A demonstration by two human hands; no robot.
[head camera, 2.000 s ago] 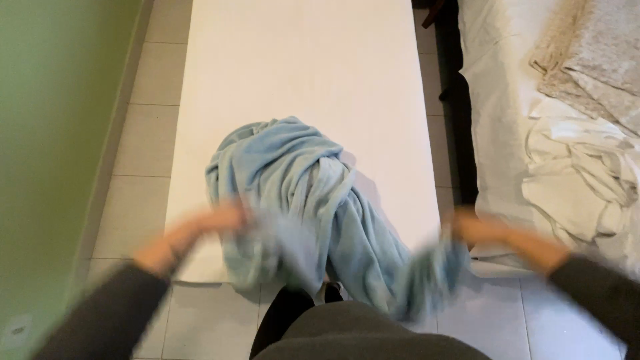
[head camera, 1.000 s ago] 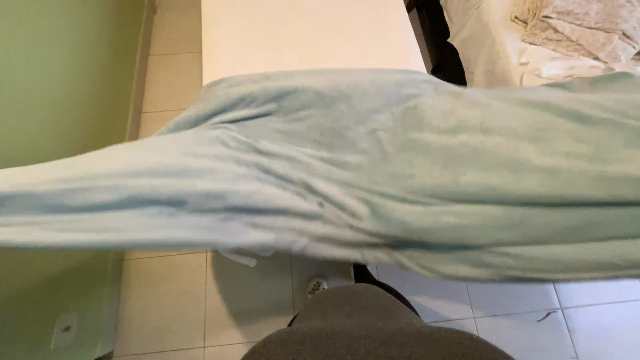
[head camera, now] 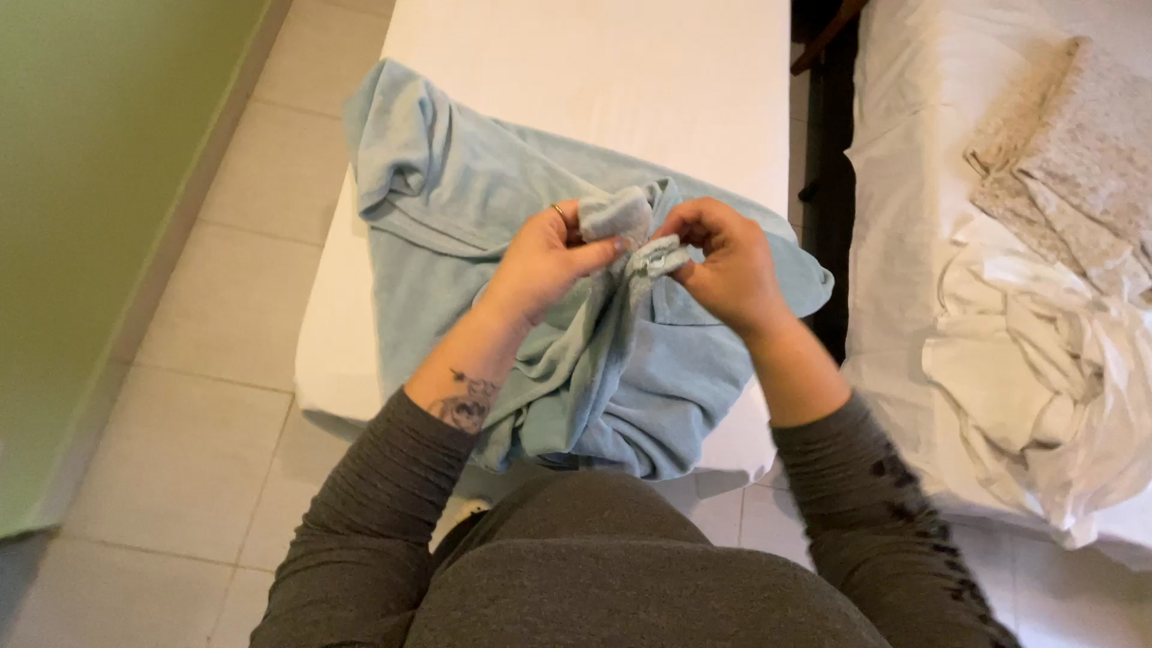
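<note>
A light blue fleece blanket (head camera: 450,180) lies rumpled over the near end of a bed with a white fitted sheet (head camera: 576,63). Its right tip reaches past the bed's right edge. Above the middle of it, my left hand (head camera: 553,256) pinches one gathered edge between thumb and fingers. My right hand (head camera: 724,261) grips another edge close by, where a small pale tag or stitching shows. The two held edges are side by side, with a small gap between my hands. Folds of the blanket hang from them towards my body.
At the right stands a second bed (head camera: 900,270) with a white cover, a folded beige fleece blanket (head camera: 1080,153) and a crumpled white cloth (head camera: 1008,378). A dark gap separates the beds. A green wall (head camera: 108,180) and floor tiles (head camera: 207,432) are at the left.
One second ago the blanket was stretched wide across the view, with my hands out of sight. Now it lies bunched on the bed and my hands are close together at its edges.
</note>
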